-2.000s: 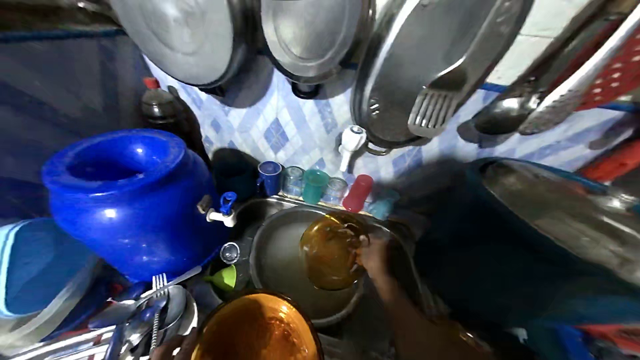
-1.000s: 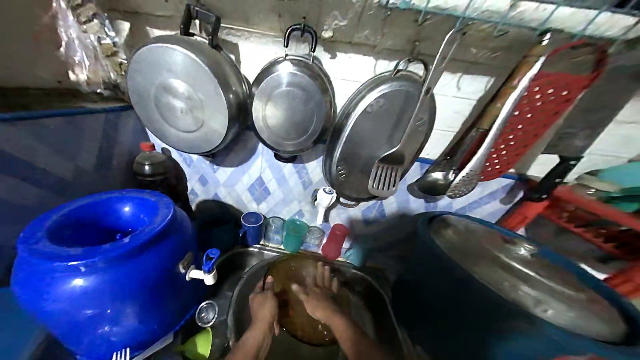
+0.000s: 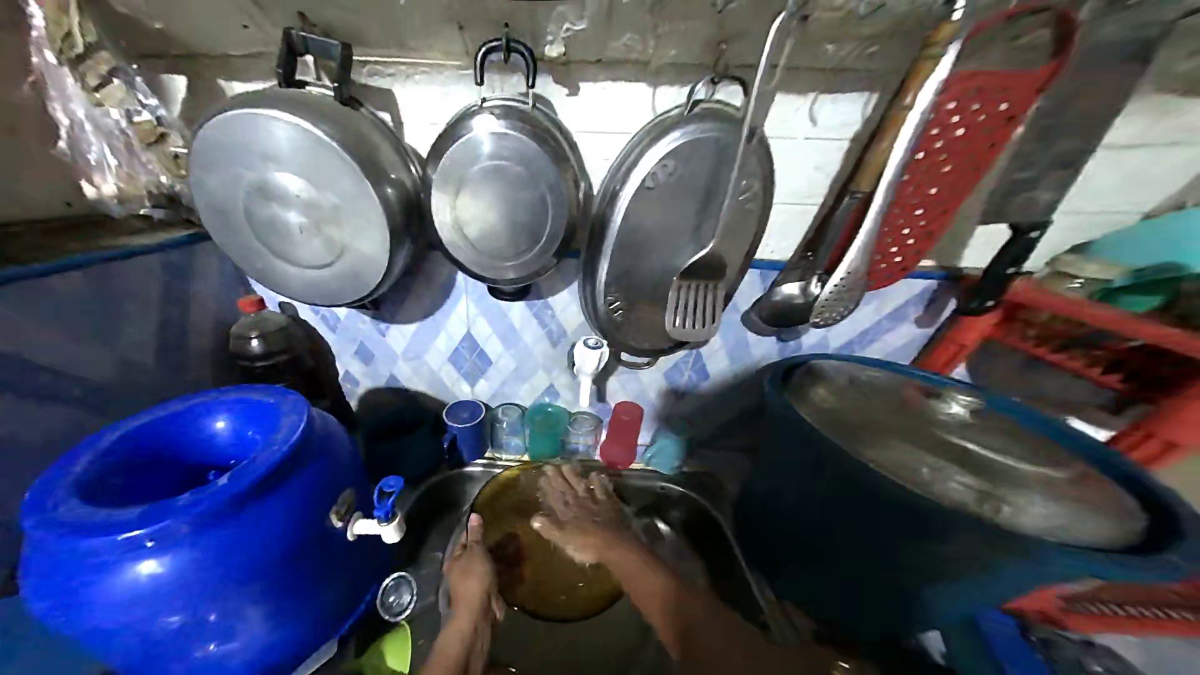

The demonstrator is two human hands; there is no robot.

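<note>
An amber glass plate (image 3: 553,581) is held tilted over the metal sink (image 3: 722,534). My left hand (image 3: 473,572) grips its left rim, with the thumb on the upper side. My right hand (image 3: 581,516) lies on the plate's upper right part, fingers spread and palm toward the surface. A dark reddish-brown patch shows on the plate between the hands. Behind the plate, a white tap (image 3: 589,361) sticks out from the tiled wall. Below the plate, the basin holds something greyish that I cannot make out clearly.
A blue water container (image 3: 187,562) with a spigot (image 3: 380,520) stands left. Several cups, among them a blue mug (image 3: 466,431) and a red cup (image 3: 622,436), line the sink's back edge. A large lidded container (image 3: 806,525) stands right. Pots (image 3: 291,197) and a slotted spatula (image 3: 697,300) hang above.
Two seconds ago my right hand held an amber dish over the sink, with another at the lower edge. Now both hands are on one amber plate. The view has shifted upward.
</note>
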